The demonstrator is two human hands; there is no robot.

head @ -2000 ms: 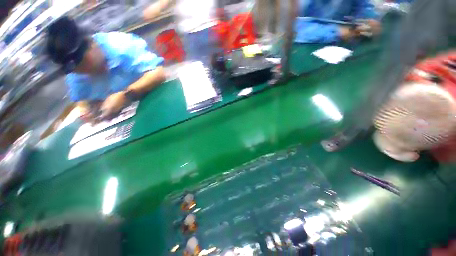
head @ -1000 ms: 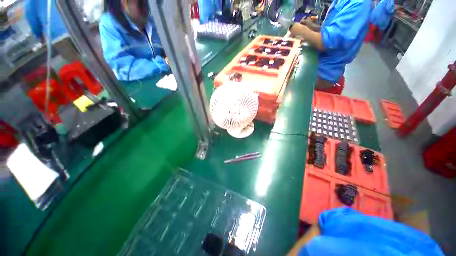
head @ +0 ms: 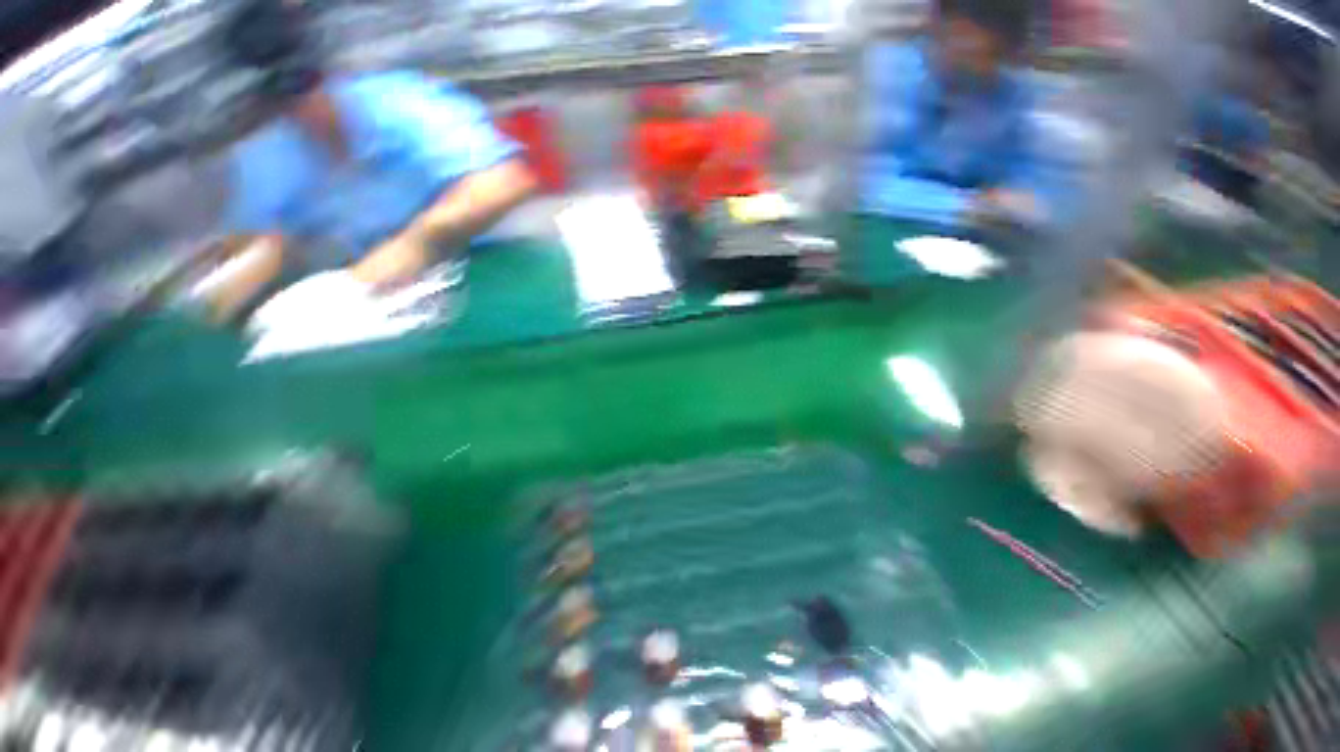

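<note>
The picture is strongly blurred. A clear blister tray (head: 720, 544) lies on the green bench in front of me. Several small pale and orange parts (head: 570, 610) sit in a column along its left side, and more show at its near edge. A small dark piece (head: 823, 623) lies in the right part of the tray. Neither of my hands is in the picture.
A stack of blister trays with dark parts (head: 221, 602) stands at the left. Tweezers (head: 1035, 561) lie right of the tray, below a round fan (head: 1124, 426). Red-orange trays (head: 1264, 397) stand behind the fan. Two people in blue sit across the bench.
The view has swung back left from the right side of the bench. The blue sleeve at the lower right is out of view. The left stack and the tray's pale parts show again.
</note>
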